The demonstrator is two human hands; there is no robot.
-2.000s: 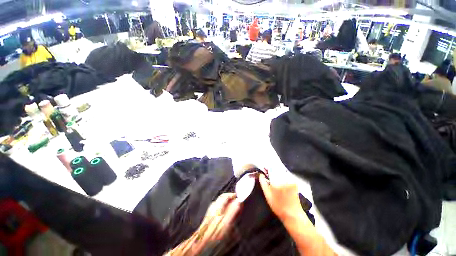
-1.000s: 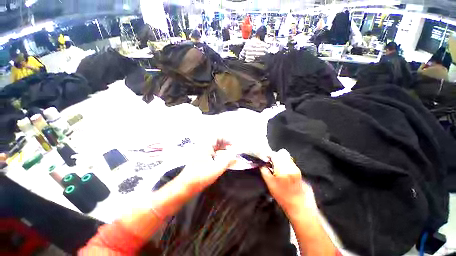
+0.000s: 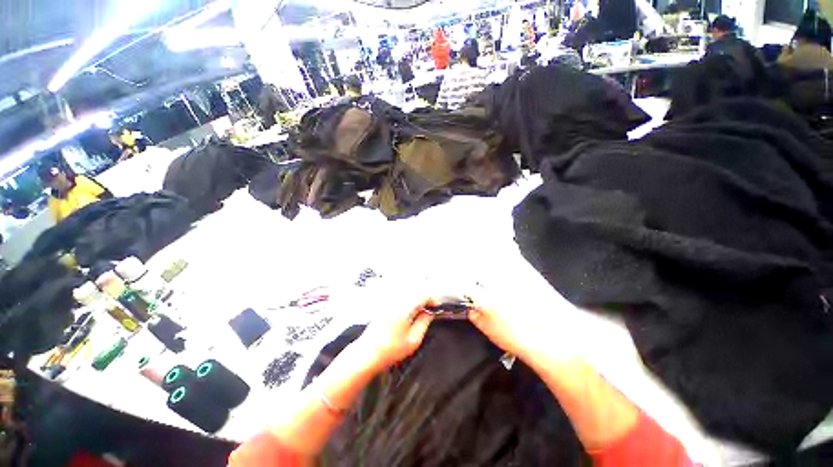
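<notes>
A black garment [image 3: 438, 401] lies over the lap and the near table edge. My left hand [image 3: 402, 336] grips its upper edge from the left. My right hand [image 3: 489, 321] grips the same edge from the right, a short gap away. Between the fingertips a dark seam edge shows with a thin whitish rim, perhaps the white pad [image 3: 449, 300]; it blends into the bright table. No needle or thread can be made out.
Black thread cones [image 3: 208, 392], other spools [image 3: 119, 283], a flat dark rectangle [image 3: 248, 326], scissors [image 3: 311, 298] and small dark pieces [image 3: 281, 368] lie left on the white table [image 3: 274, 246]. A large black coat pile [image 3: 676, 237] is at right, brown-black garments [image 3: 429, 164] behind.
The view has tilted and shifted. Both hands have drawn the garment edge between them; the left hand has turned, and the white piece shows much less than before.
</notes>
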